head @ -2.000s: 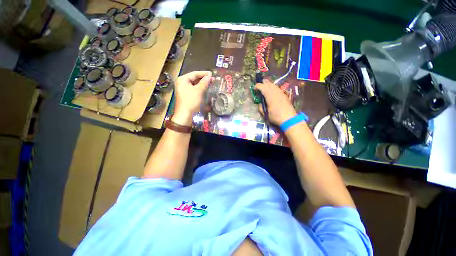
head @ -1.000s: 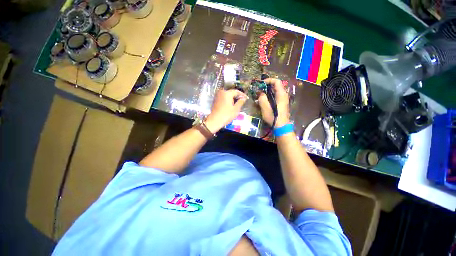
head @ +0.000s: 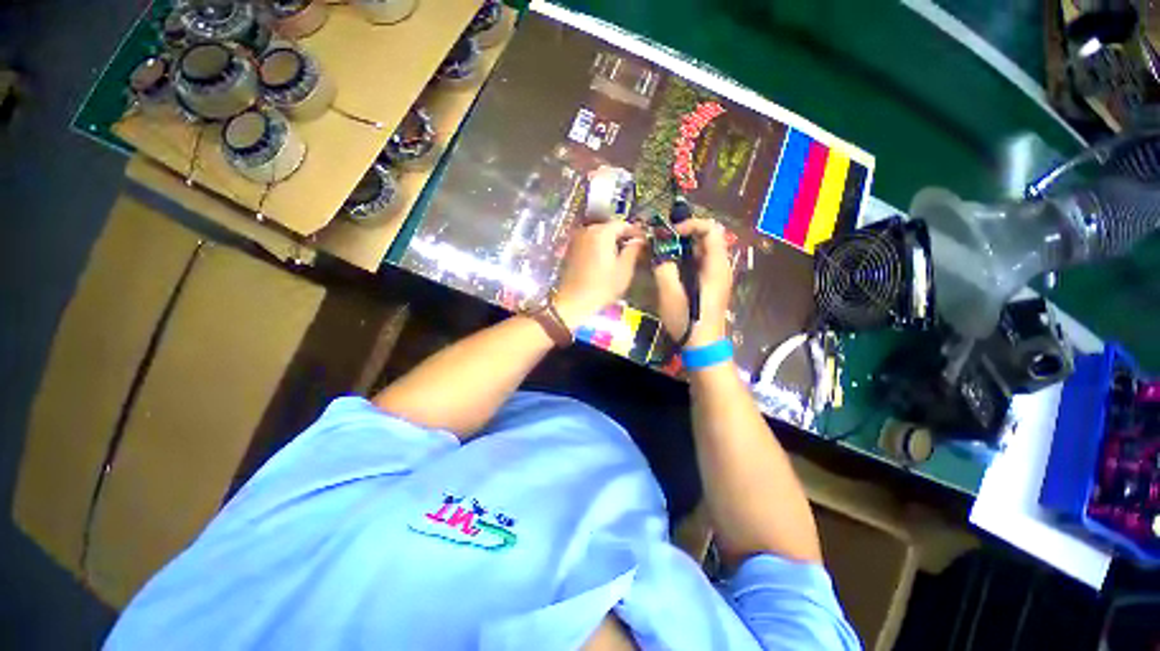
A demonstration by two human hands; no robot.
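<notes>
My right hand point(head: 706, 270) is closed around a black pen-like soldering iron point(head: 692, 286), over the printed sheet point(head: 509, 191). A small green circuit board point(head: 665, 242) is at my right fingers, between my two hands. My left hand point(head: 595, 270) has thumb and fingers pinched together at the board's left side; whether it grips a thin wire is too small to tell. A pale round component point(head: 609, 195) sits on the sheet just beyond my left fingertips. The iron's tip and the contact point are not clear.
Round cylinders point(head: 263, 143) stand on cardboard point(head: 344, 76) at the left. Right of the sheet are pale-handled pliers point(head: 814, 363), a black fan point(head: 873, 276), a clear funnel point(head: 954, 261), a black unit point(head: 969, 382), a small round tin point(head: 906, 443) and a blue bin point(head: 1081, 439).
My left hand has moved right, from apart to beside the board and my right hand. The round component now lies beyond my left fingers. The camera view has shifted and turned.
</notes>
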